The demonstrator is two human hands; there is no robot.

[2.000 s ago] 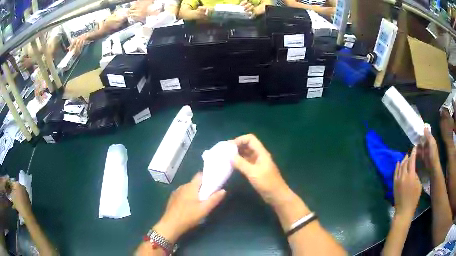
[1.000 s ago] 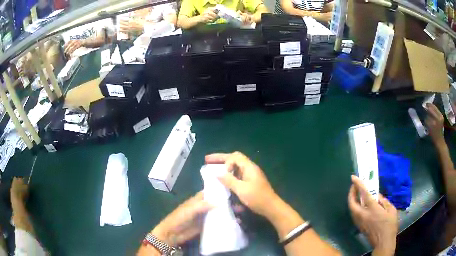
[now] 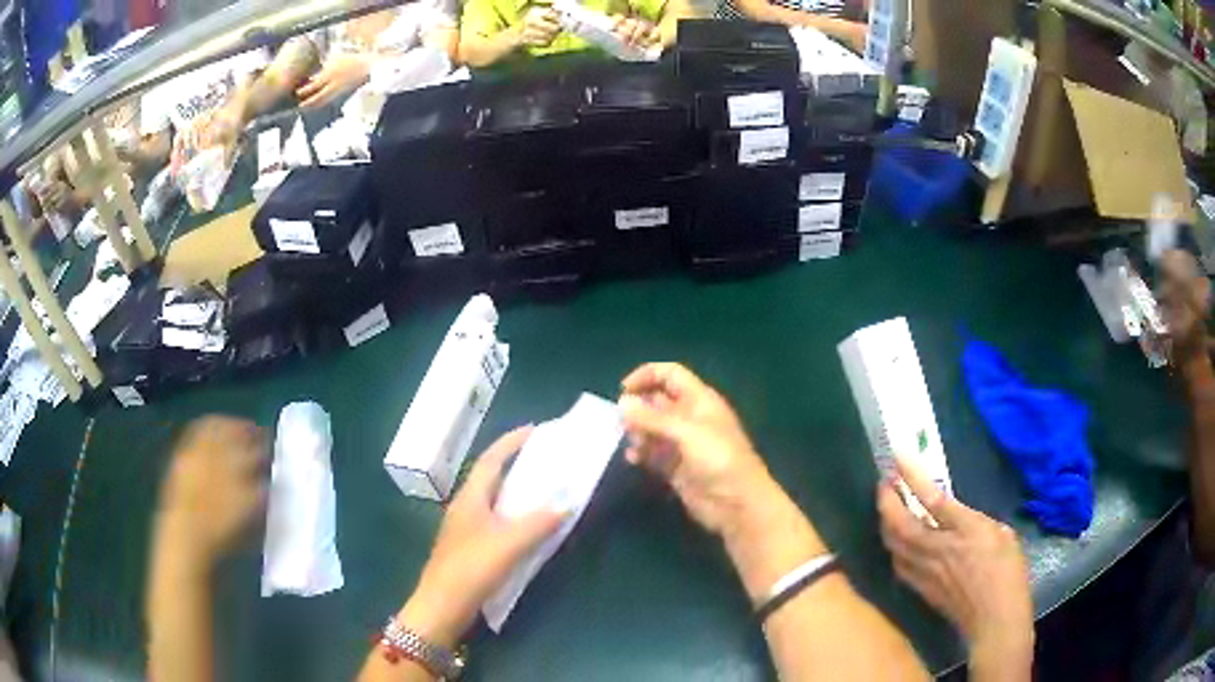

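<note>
My left hand (image 3: 493, 533) holds a wrapped device (image 3: 553, 493) in a white sleeve, tilted with its upper end to the right, over the table. My right hand (image 3: 686, 433) is at the sleeve's upper right corner, thumb and fingertips together there; whether they grip the edge is unclear. A white retail box (image 3: 450, 400) lies just left of my hands, with a rounded white end showing at its far end. Another wrapped device (image 3: 301, 500) lies further left on the dark green table (image 3: 666, 586).
Black boxes (image 3: 533, 187) form a wall behind. At right, a neighbour's hand (image 3: 962, 553) holds a white box (image 3: 898, 406) beside a blue cloth (image 3: 1033, 433). A blurred hand (image 3: 213, 486) is beside the left wrapped device. Cardboard (image 3: 1126, 149) stands far right.
The wrapped device in my left hand has swung from upright to tilted, and my right hand has moved to its upper corner. The neighbour's box has shifted left. A blurred hand has come in at left.
</note>
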